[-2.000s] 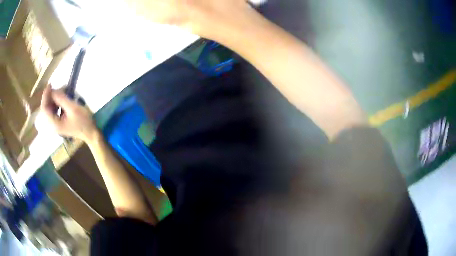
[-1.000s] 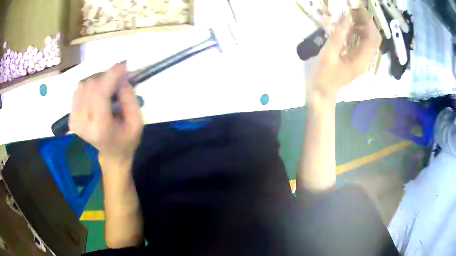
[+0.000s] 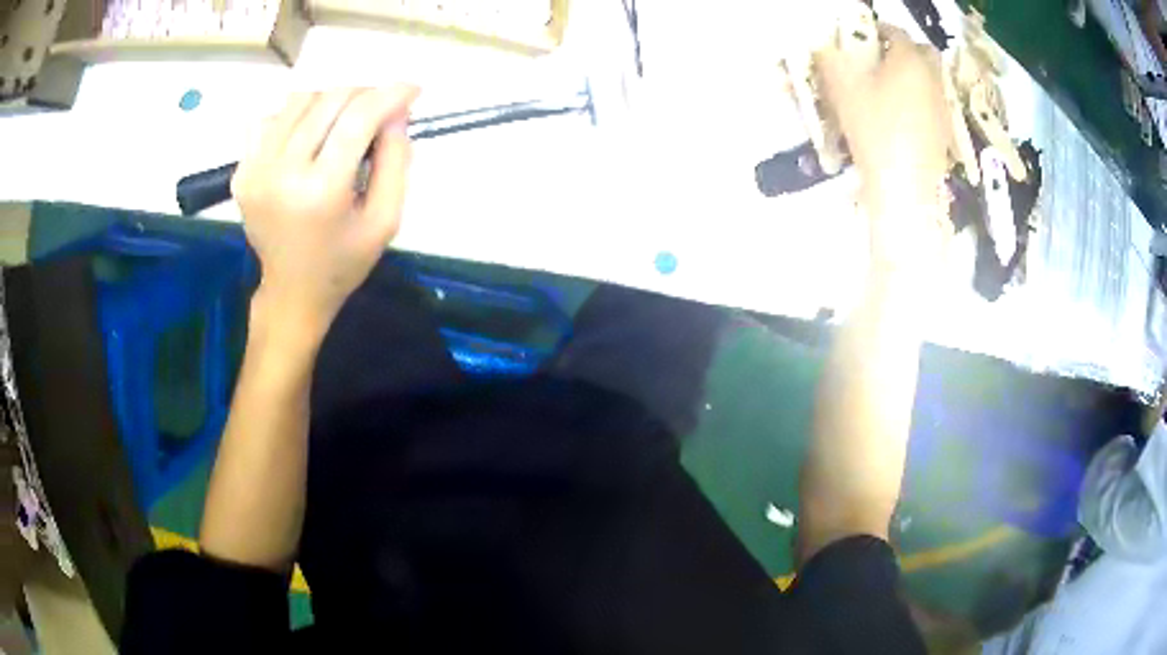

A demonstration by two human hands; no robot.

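The hammer (image 3: 493,118) lies slanted across the white bench top, black grip end at left, shiny head at right. My left hand (image 3: 320,179) is over its handle with curled fingers. A dark piece shows between thumb and fingers; whether it is the handle or a separate part is unclear. My right hand (image 3: 889,109) reaches into the pile of beige and black housings (image 3: 998,205) at right, fingers among beige pieces. Glare and blur hide whether it grips one. A black piece (image 3: 791,170) lies just left of this hand.
Cardboard trays (image 3: 179,51) stand at the back left. Thin dark prongs (image 3: 634,36) lie behind the hammer head. Teal dots (image 3: 666,262) mark the bench top. Below the bench are a blue stool (image 3: 160,358) and green floor. Another person's light sleeve (image 3: 1088,595) shows at lower right.
The view has swung and tilted. My right hand, at the pile one second ago, now reaches deeper into it. My left hand stays over the hammer handle.
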